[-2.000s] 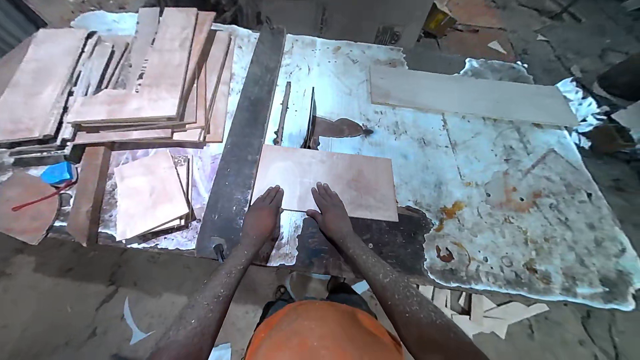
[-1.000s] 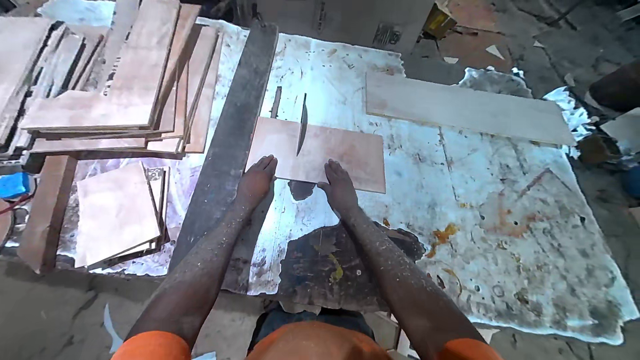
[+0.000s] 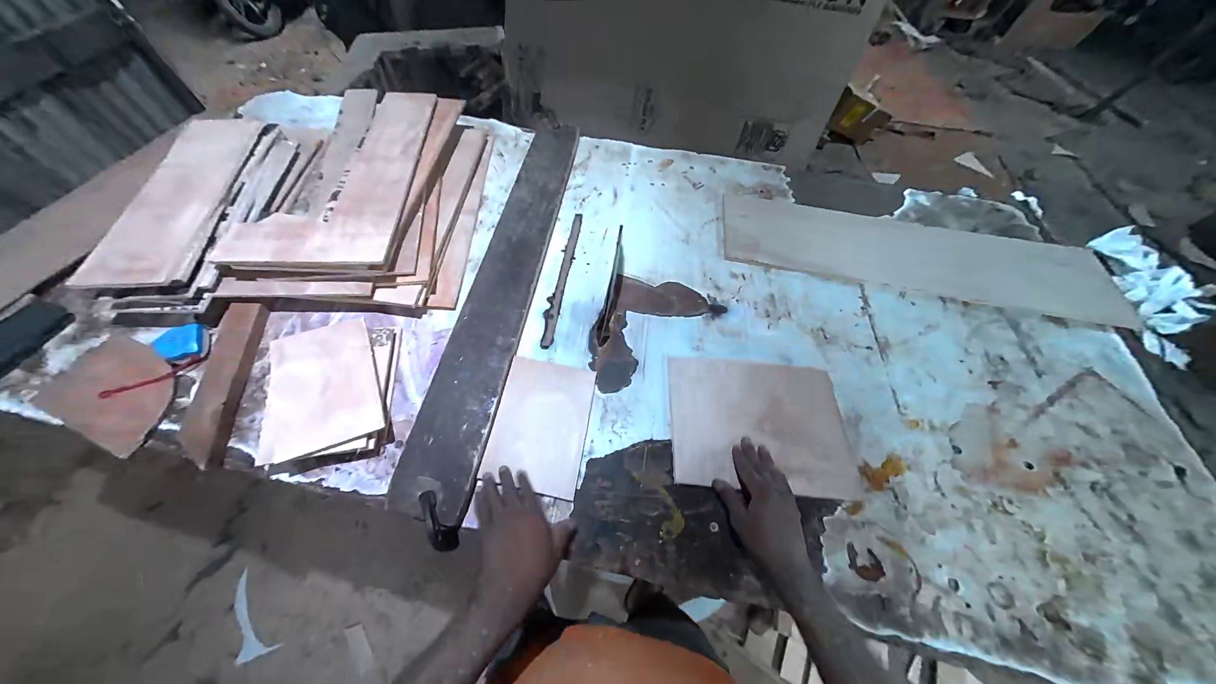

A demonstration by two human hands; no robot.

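A circular saw blade [image 3: 613, 275] stands up through the worn sheet-covered bench. Left of it, a long dark fence board [image 3: 494, 313] runs front to back, with a clamp-like metal piece [image 3: 440, 522] at its near end. A small pale plywood piece [image 3: 540, 423] lies against the fence, and my left hand [image 3: 518, 527] rests its fingertips on the near edge. To the right of the blade lies a squarer plywood piece [image 3: 760, 427]. My right hand [image 3: 760, 494] has its spread fingers on that piece's near edge. Neither hand is closed around anything.
Stacked plywood boards [image 3: 313, 237] fill the bench's left side, near small square pieces [image 3: 323, 389], a wooden block [image 3: 228, 385] and a blue object [image 3: 179, 341]. A long panel [image 3: 921, 261] lies at the back right. Behind the bench stands a large cardboard box [image 3: 684, 76].
The single board under both hands, seen crossing the blade a second ago, is now two separate pieces. My right hand has moved apart from my left, with the right piece.
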